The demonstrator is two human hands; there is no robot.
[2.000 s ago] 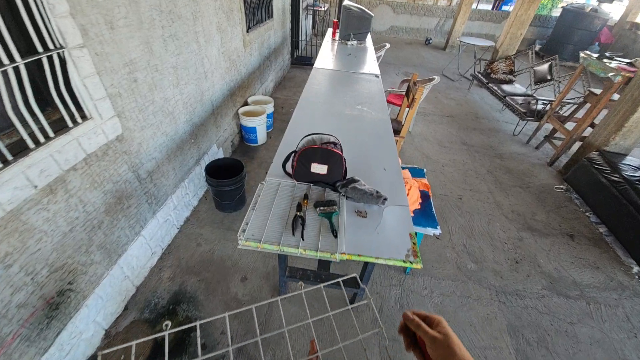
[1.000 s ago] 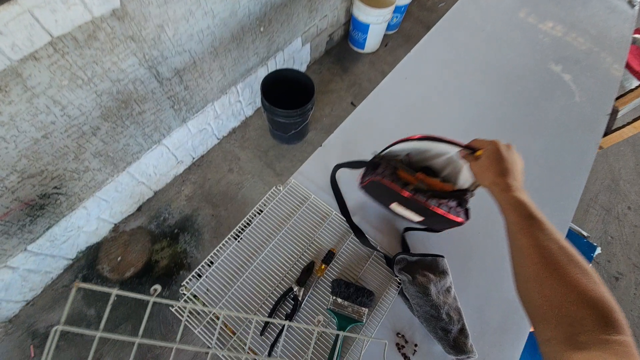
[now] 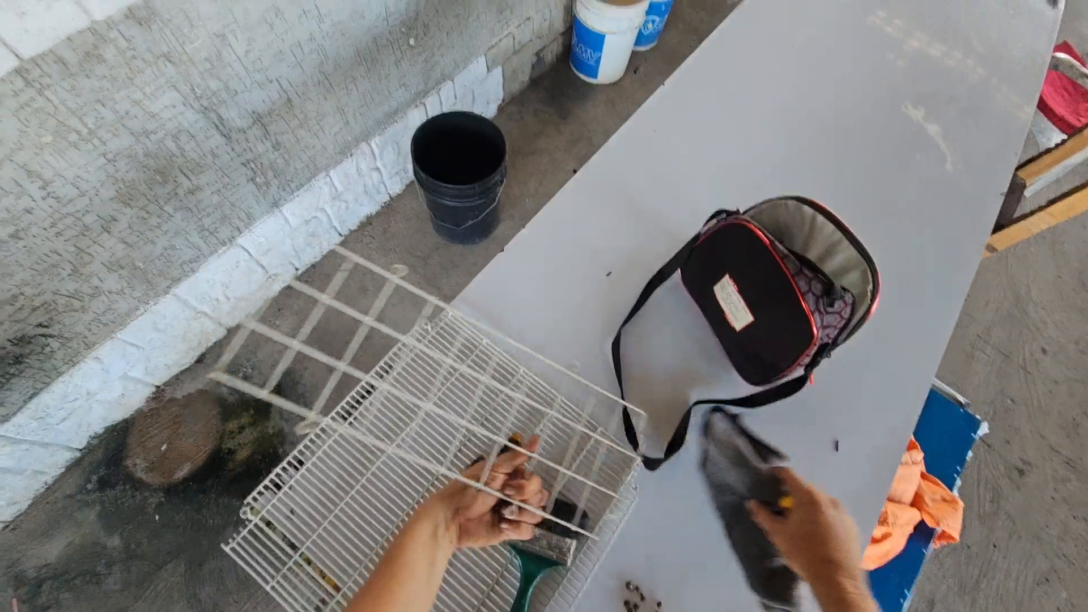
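Note:
My left hand [image 3: 501, 501] is closed around a bar of a white wire grid panel [image 3: 425, 408], which it holds over a white wire rack [image 3: 289, 510] on the table. A green-handled brush [image 3: 540, 557] lies on the rack just below that hand. My right hand [image 3: 807, 527] holds a small thing with a yellow end [image 3: 784, 502], mostly hidden in the fingers, over a blurred gray cloth item [image 3: 735, 501]. The black bag with red trim [image 3: 752, 297] stands with its top open beyond, its strap looped toward the rack.
The long gray table [image 3: 612, 212] runs away to the upper right. A black bucket [image 3: 459, 178] and white-and-blue buckets [image 3: 603, 42] stand on the floor by the wall. Orange cloth [image 3: 918, 501] hangs over a blue item [image 3: 948, 433] at the table's right side. Small dark bits [image 3: 633, 595] lie near the brush.
My right hand has moved from the bag down to the gray cloth item. The grid panel, lower left earlier, is now raised over the rack, and my left hand has come into view.

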